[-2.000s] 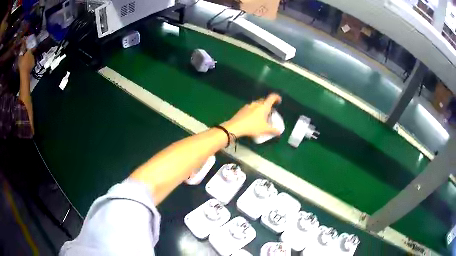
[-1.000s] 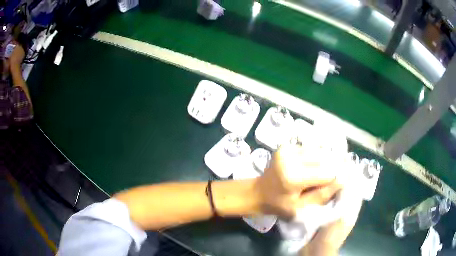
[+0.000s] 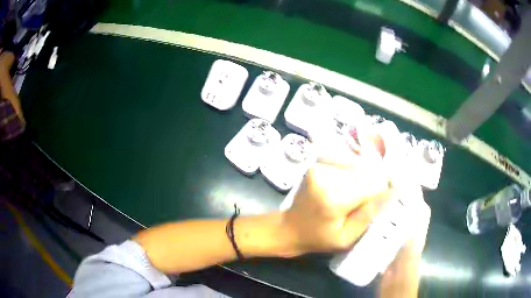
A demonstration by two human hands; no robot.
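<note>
My left hand (image 3: 332, 209), with a dark cord bracelet, is closed on a white outlet adapter (image 3: 364, 256). Dark slots show on the adapter's face. My right hand (image 3: 402, 273) comes up from the bottom edge, mostly hidden behind the white pieces. A limp white piece, seemingly a wiping cloth (image 3: 420, 210), lies against this hand; glare blurs its border with the adapter. Several white adapters with round plug bases (image 3: 266, 96) lie on the dark green bench, partly behind my hands. One adapter at the row's left end (image 3: 225, 85) lies socket face up.
A cream rail (image 3: 256, 55) divides the bench from the green belt (image 3: 279, 23), where one adapter (image 3: 386, 45) lies. A grey post (image 3: 489, 87) stands at right. A clear bottle (image 3: 498, 210) lies near a crumpled white piece (image 3: 512, 250). Another person's arm (image 3: 9, 87) shows at far left.
My left hand has come back from the belt to my right hand, with an adapter. The held adapter's slotted face now shows. The view has shifted down toward the bench.
</note>
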